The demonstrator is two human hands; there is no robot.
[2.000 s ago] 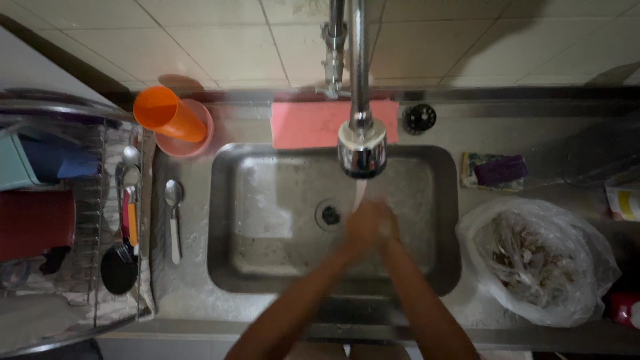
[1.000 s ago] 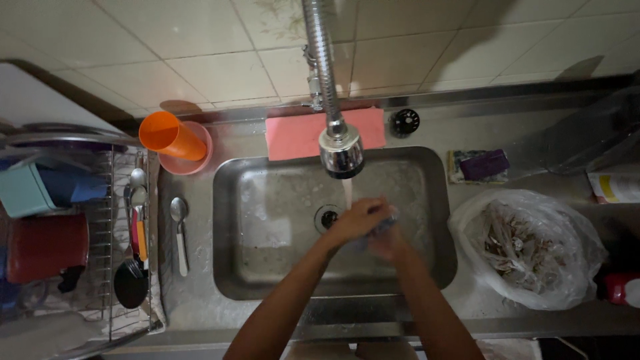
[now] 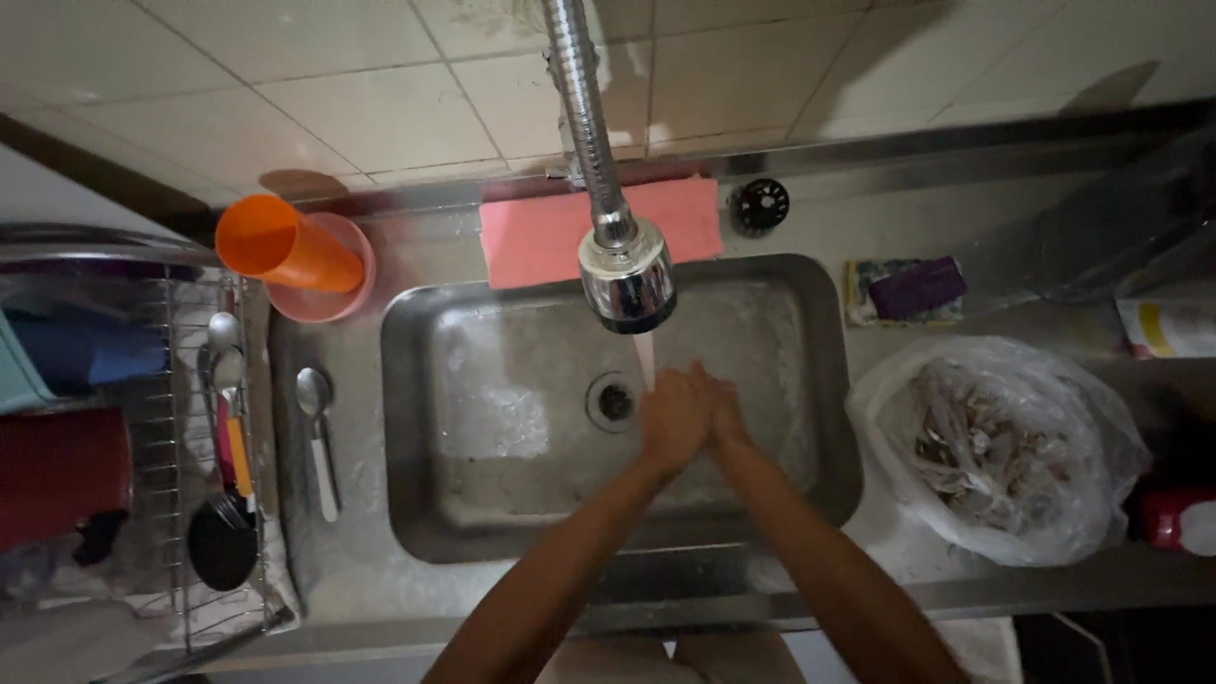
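Note:
Water runs from the chrome faucet head (image 3: 628,275) onto my left hand (image 3: 675,415), over the stainless steel sink (image 3: 513,518). My right hand (image 3: 726,408) presses against the left one, palm to palm as far as I can see. Whether anything lies between the palms is hidden. The drain (image 3: 616,401) is just left of my hands. Behind the faucet a pink cloth (image 3: 532,237) lies flat along the sink's back edge, and a black drain strainer (image 3: 761,205) sits to its right.
On the left are an orange cup (image 3: 313,249) in a pink bowl (image 3: 361,302), a spoon (image 3: 320,437) and a wire dish rack (image 3: 176,475) with dishes and utensils. On the right, a purple sponge (image 3: 917,288) lies above a clear plastic bag (image 3: 1073,465) of scraps.
My hands, apart at the fingers with something bluish or a blur between them one second ago, are now pressed together. Water keeps running.

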